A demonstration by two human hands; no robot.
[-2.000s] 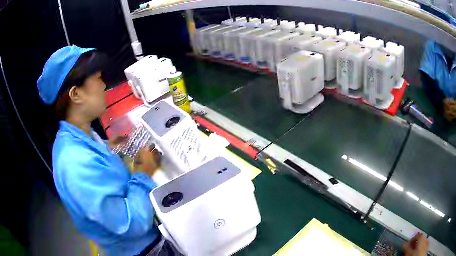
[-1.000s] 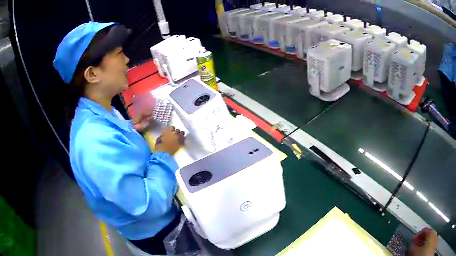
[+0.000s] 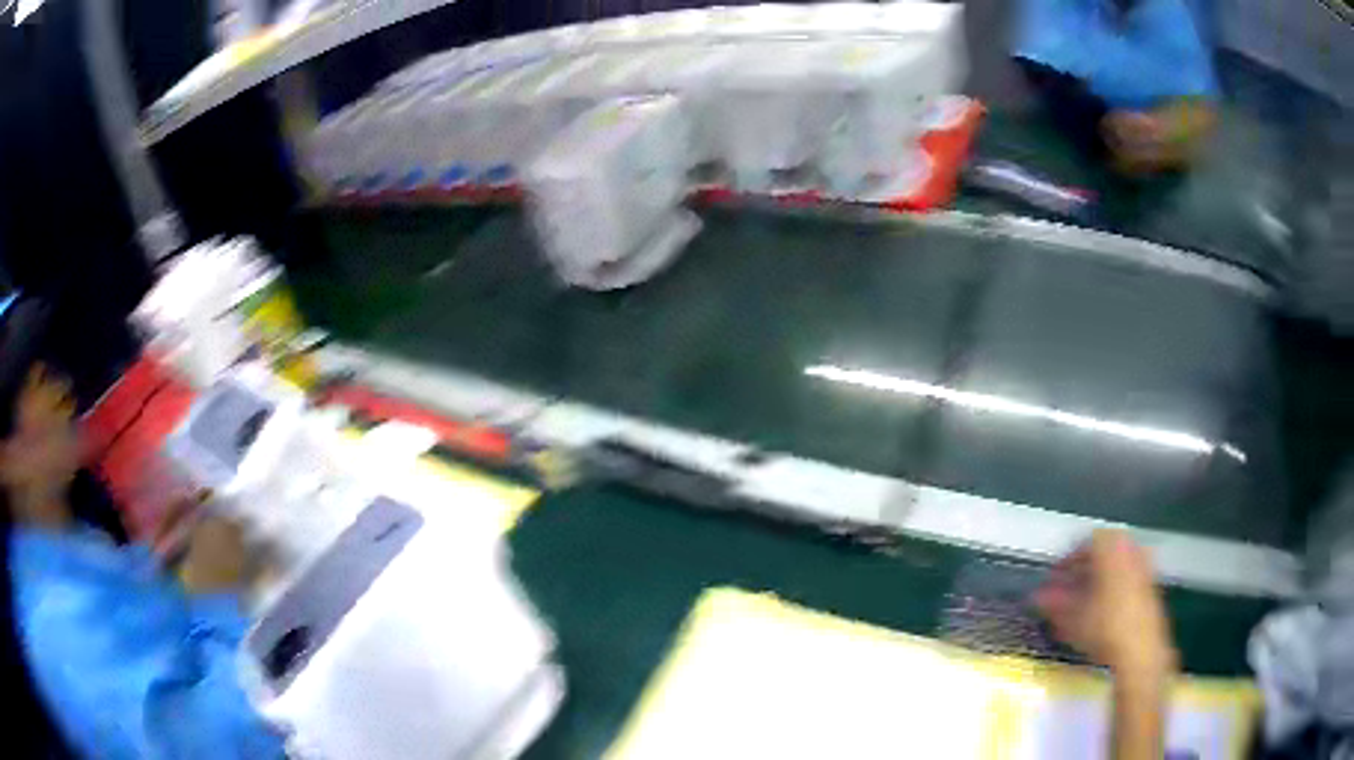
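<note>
The picture is blurred. One hand, which looks like my right hand (image 3: 1106,601), is over a shallow clear box (image 3: 1002,606) at the far edge of the white, yellow-edged mat (image 3: 817,690). Its forearm comes up from the bottom edge. The fingers look bent together at the box's right side; whether they hold anything cannot be told. Small dark specks show in the box. My left hand is not in view.
A white housing with a grey panel (image 3: 431,668) stands left of the mat. A person in blue (image 3: 112,639) works beyond it. A pale rail (image 3: 832,490) borders the green conveyor, which carries a white fan (image 3: 609,193). A white-grey object (image 3: 1307,668) is at the right edge.
The view has swung right, so the coworker and housings have shifted left. The hand at the box, earlier cut off at the lower right corner, now shows with its forearm.
</note>
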